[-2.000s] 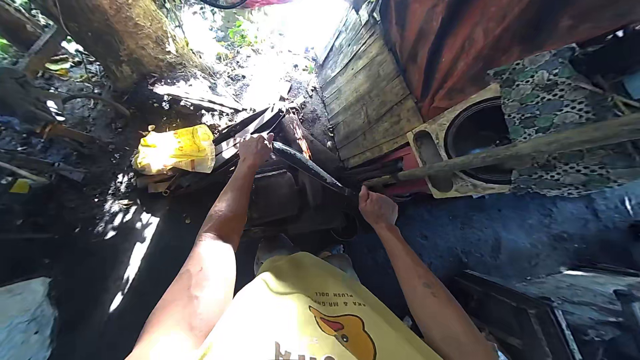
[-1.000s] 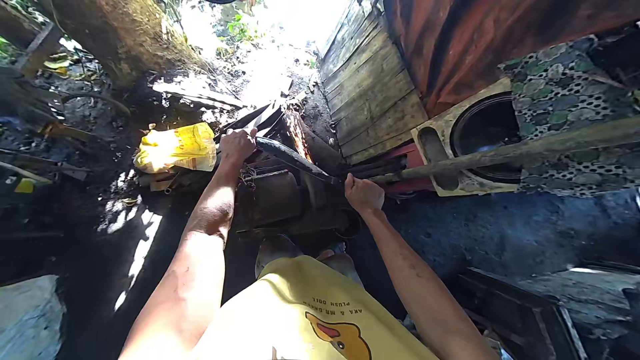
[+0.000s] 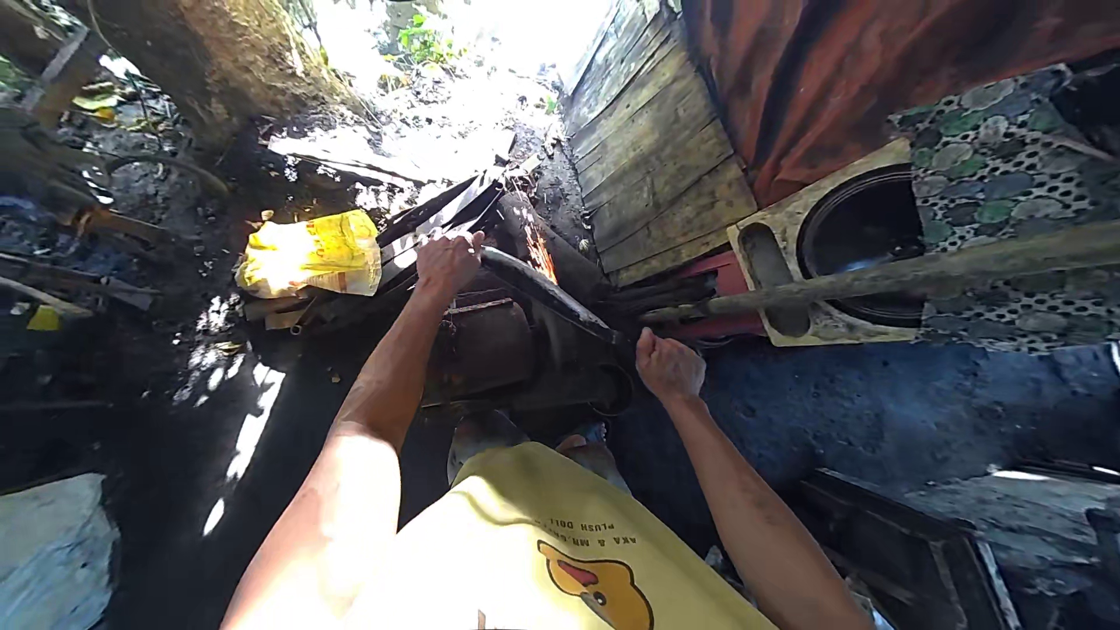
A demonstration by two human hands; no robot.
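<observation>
A long, curved metal blade (image 3: 551,296) spans the space between my hands. My left hand (image 3: 451,261) is closed on its upper left end. My right hand (image 3: 670,366) is closed at its lower right end, where a dark handle or tang is mostly hidden by the fingers. Orange sparks (image 3: 539,249) show just beyond the blade's middle. Beneath the blade is a dark, rounded machine body (image 3: 490,341); the part the blade touches cannot be made out.
A yellow plastic bag (image 3: 311,254) lies left of my left hand. Wooden boards (image 3: 656,149) stand beyond. On the right, a long pole (image 3: 875,273) crosses a speaker panel (image 3: 770,254) beside a patterned cloth (image 3: 989,210). A dark wooden frame (image 3: 892,516) is at the lower right.
Both hands and the blade moved left between the two earlier frames, and the blade is now slightly further right again. Sparks show beyond it in each frame. Both hands keep their hold.
</observation>
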